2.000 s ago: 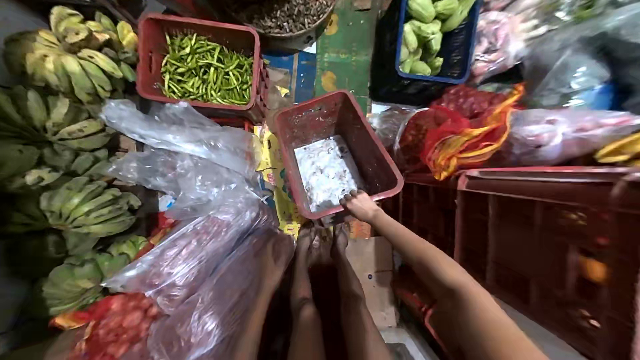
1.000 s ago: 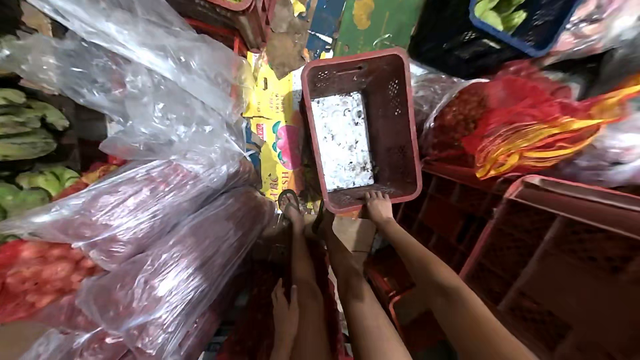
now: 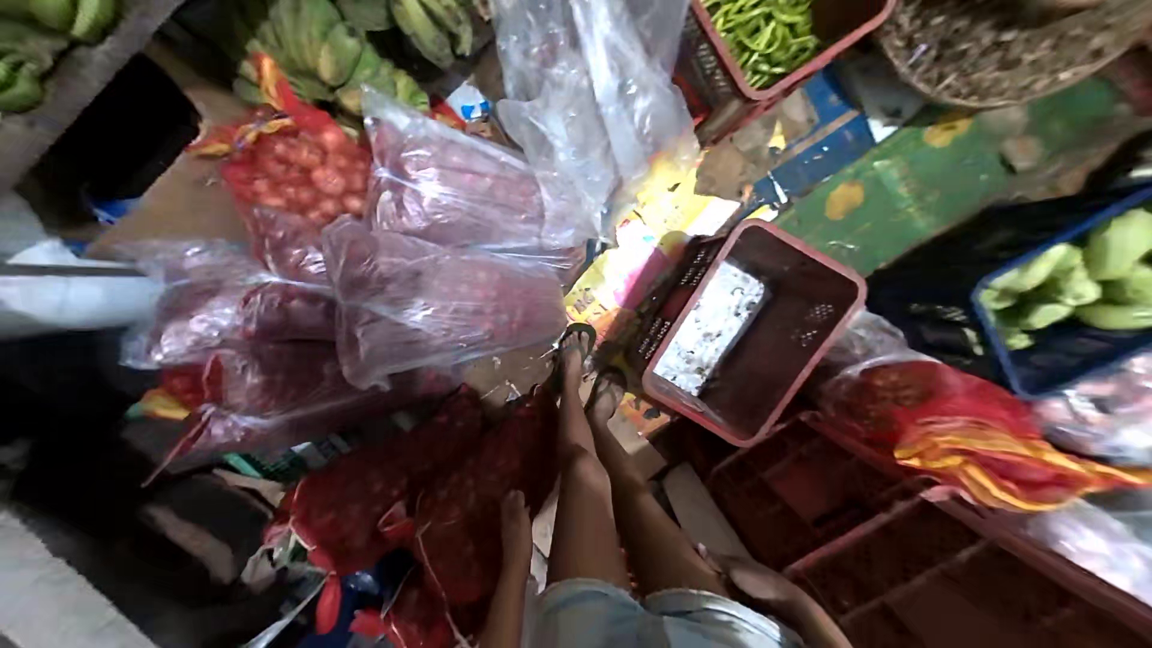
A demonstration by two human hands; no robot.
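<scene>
My left hand (image 3: 516, 531) hangs beside my left leg, next to red mesh sacks (image 3: 387, 477), and no object shows in it. My right hand (image 3: 751, 576) is low, beside my right thigh; its fingers are partly blurred. Ahead of it and apart from it stands a dark red plastic crate (image 3: 796, 346), with a white speckled sheet (image 3: 711, 326) on its bottom. Clear plastic bags with reddish contents (image 3: 450, 301) lie left of my feet.
Empty red crates (image 3: 819, 477) stand at the right, near a red and yellow mesh bag (image 3: 954, 423). A blue crate of green vegetables (image 3: 999, 351), a crate of green chillies (image 3: 765, 90), a round basket (image 3: 981, 94) and green bananas (image 3: 306, 45) lie around. Onion-like bulbs fill a mesh bag (image 3: 297, 171).
My right hand has let go of the rim of the dark red crate and drawn back beside my thigh. The view has turned strongly to the left.
</scene>
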